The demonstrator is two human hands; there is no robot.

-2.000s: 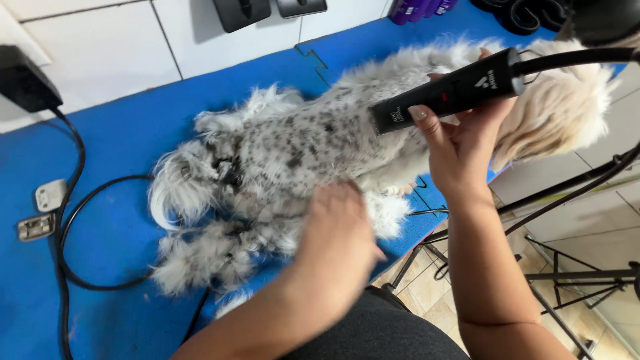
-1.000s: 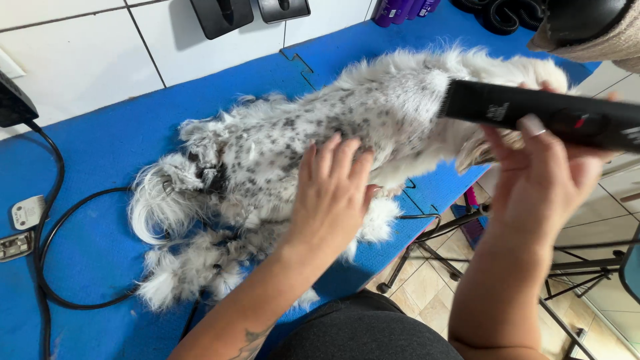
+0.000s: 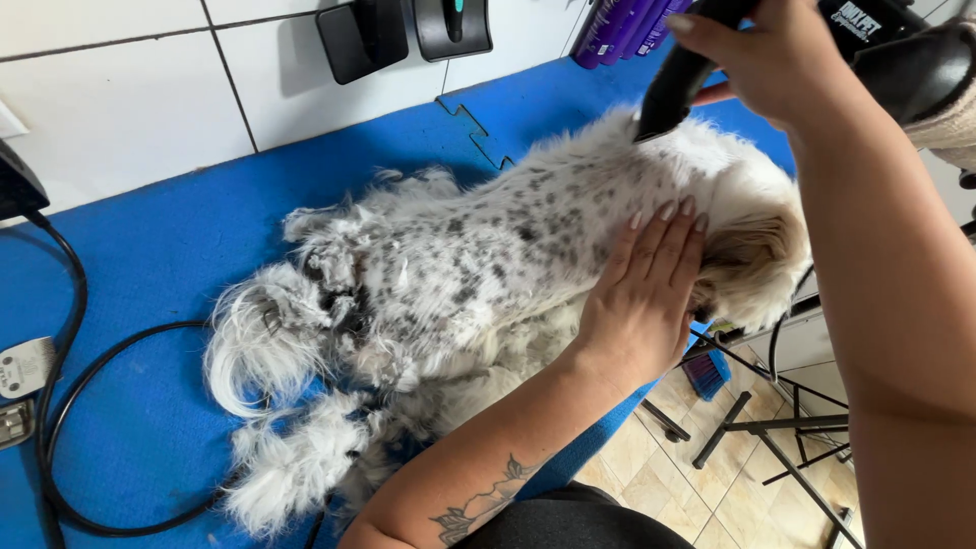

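A white dog with dark spots on its shorn back (image 3: 488,244) lies with its tail (image 3: 267,335) at the left and its light brown-and-white head (image 3: 755,236) at the right. My left hand (image 3: 644,297) rests flat on its shoulder beside the ear, fingers extended, holding nothing. Above it, my right hand (image 3: 762,61) grips a black electric clipper (image 3: 675,88); the clipper's blade end touches the fur on the far side of the neck and shoulders. Longer fur remains on the legs (image 3: 305,465) and tail.
The dog lies on blue foam matting (image 3: 152,252). A black cord (image 3: 84,396) loops at the left beside detached clipper blades (image 3: 29,367). Black holders (image 3: 362,38) hang on the tiled wall. Purple bottles (image 3: 610,30) and a black dryer (image 3: 911,69) are behind; a metal stand (image 3: 785,423) is below right.
My left hand has moved from the dog's side toward its shoulder and head. My right hand has brought the clipper from above the near side to the far side of the neck, blade down.
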